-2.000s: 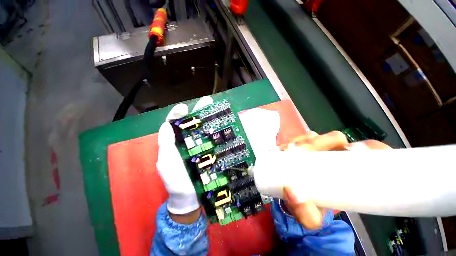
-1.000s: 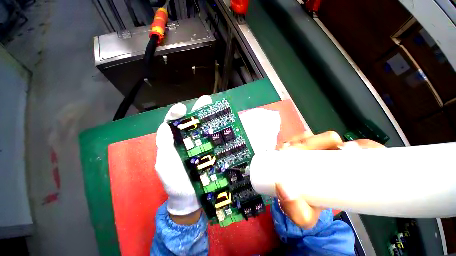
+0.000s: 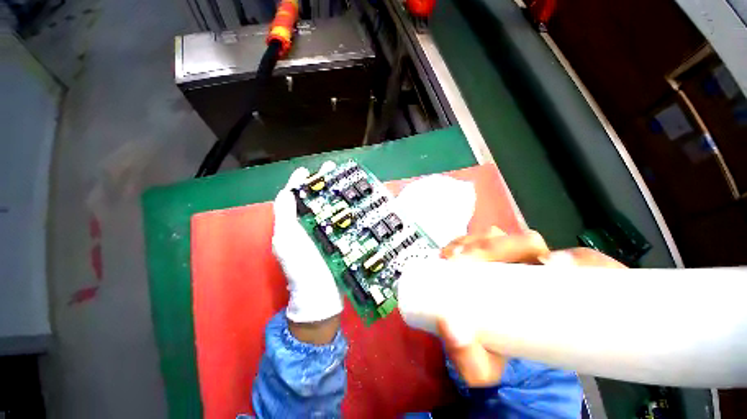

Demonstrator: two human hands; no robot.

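Note:
The green circuit board (image 3: 360, 237) is tilted over the red mat, with three repeated sections of black blocks and yellow-taped parts. My left hand (image 3: 301, 258), in a white glove, holds it along its left edge. My bare right hand (image 3: 483, 360) grips the big white dispensing syringe (image 3: 573, 319), which runs out past the right edge of the picture. The syringe's narrow end lies over the lower right part of the board. Its needle cannot be made out, so contact with the board cannot be told.
A crumpled white cloth (image 3: 442, 204) lies on the red mat (image 3: 233, 311), on a green-topped bench (image 3: 168, 245). The dark green conveyor (image 3: 508, 106) runs along the right, with a board (image 3: 614, 237) on it. A metal box (image 3: 278, 65) with a black hose stands beyond the bench.
The board has turned and tilted in my left hand and sits higher and farther from me. The syringe's narrow end has moved slightly down and left, now over the board's lower section. The view has shifted slightly.

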